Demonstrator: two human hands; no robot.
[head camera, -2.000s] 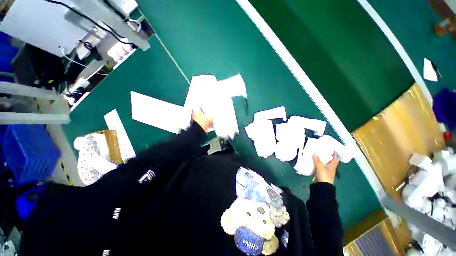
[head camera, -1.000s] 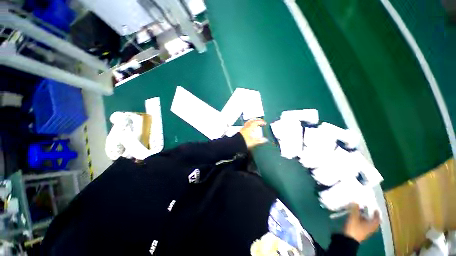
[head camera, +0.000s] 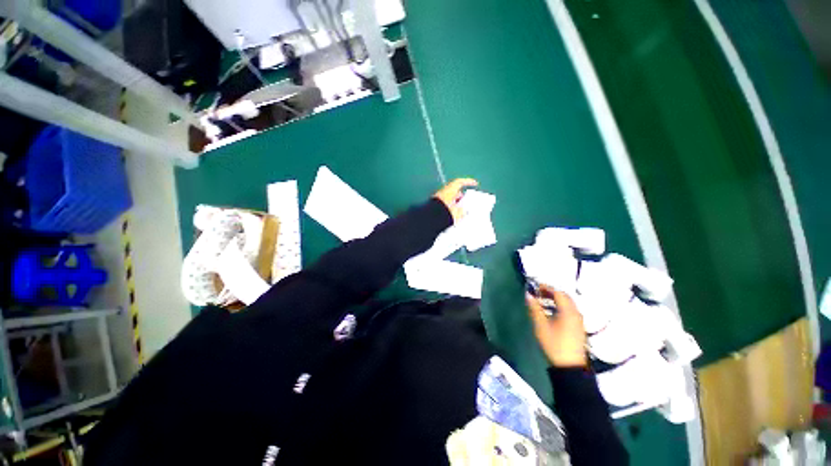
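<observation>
My left hand (head camera: 453, 196) is at the bench's middle, fingers curled at the upper edge of a white piece (head camera: 477, 220) and apparently gripping it. White strips or sheets (head camera: 444, 273) lie below it, partly overlapping. My right hand (head camera: 559, 329) is at the near left side of a group of white units (head camera: 621, 309). Its fingertips touch a small dark part at the edge of one unit (head camera: 551, 264); whether they grip it is not clear. The units look overexposed, so their details are lost.
A flat white sheet (head camera: 342, 205) lies left of centre. A white coiled label roll (head camera: 214, 259) with brown cardboard and an upright strip (head camera: 284, 227) lie further left. The conveyor (head camera: 692, 182) runs right behind a pale rail, with brown cardboard (head camera: 756, 387) at lower right. Blue crate (head camera: 77, 177) stands left.
The view has shifted. My right hand has moved from the near right end of the unit group to its left side. My left hand has moved up slightly with the white pieces rearranged around it.
</observation>
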